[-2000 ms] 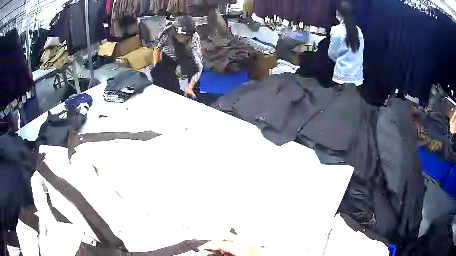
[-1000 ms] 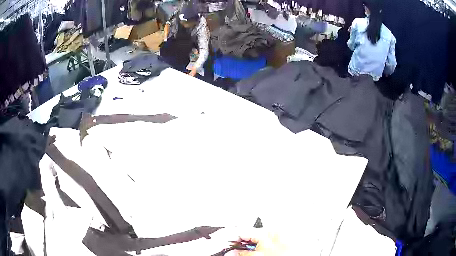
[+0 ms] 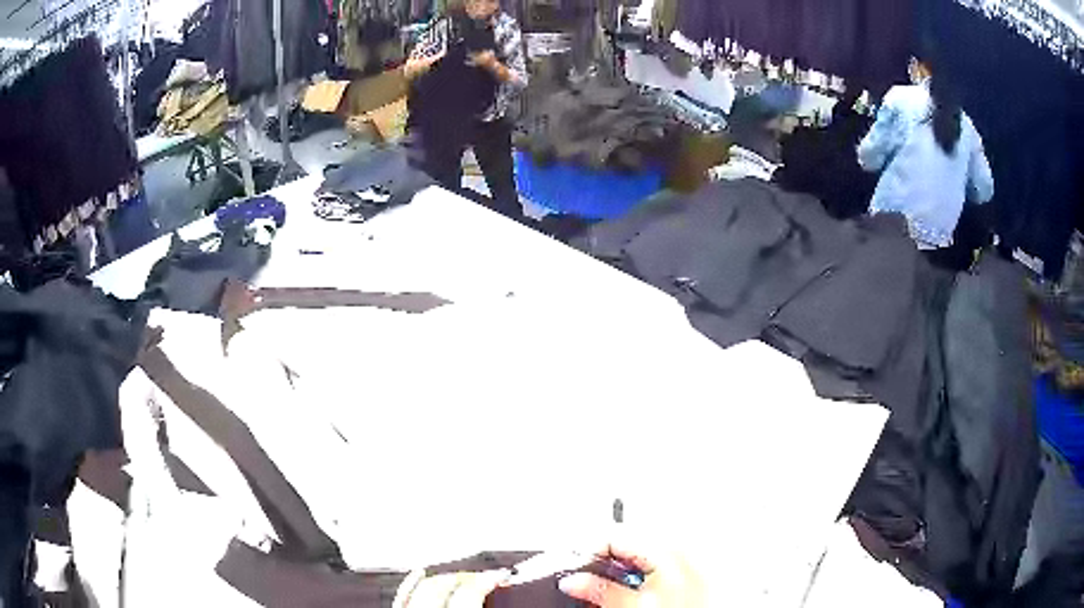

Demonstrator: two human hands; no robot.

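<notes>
White garments with dark brown waistbands are heaped in front of me, overexposed. One waistband (image 3: 357, 587) runs along the bottom edge of the picture. My left hand (image 3: 449, 589) shows only as pale, washed-out fingers curled at this waistband, cut off by the bottom edge. My right hand (image 3: 648, 584) is at the waistband's right end, fingers bent around a small tool with a blue spot (image 3: 632, 578). Whether it is snips or a pen cannot be told. More waistbands lie at the left (image 3: 244, 445) and farther back (image 3: 345, 299).
The pale table (image 3: 858, 442) is bordered on the right by a large dark grey garment heap (image 3: 785, 267). Black cloth (image 3: 60, 368) is at the left, with dark pieces (image 3: 375, 178) at the far corner. Two people stand beyond the table, near a blue bin (image 3: 588, 188).
Pale fingers of my left hand have come into view at the waistband. My right hand has shifted slightly right. The far person at the table now stands more upright, hands raised.
</notes>
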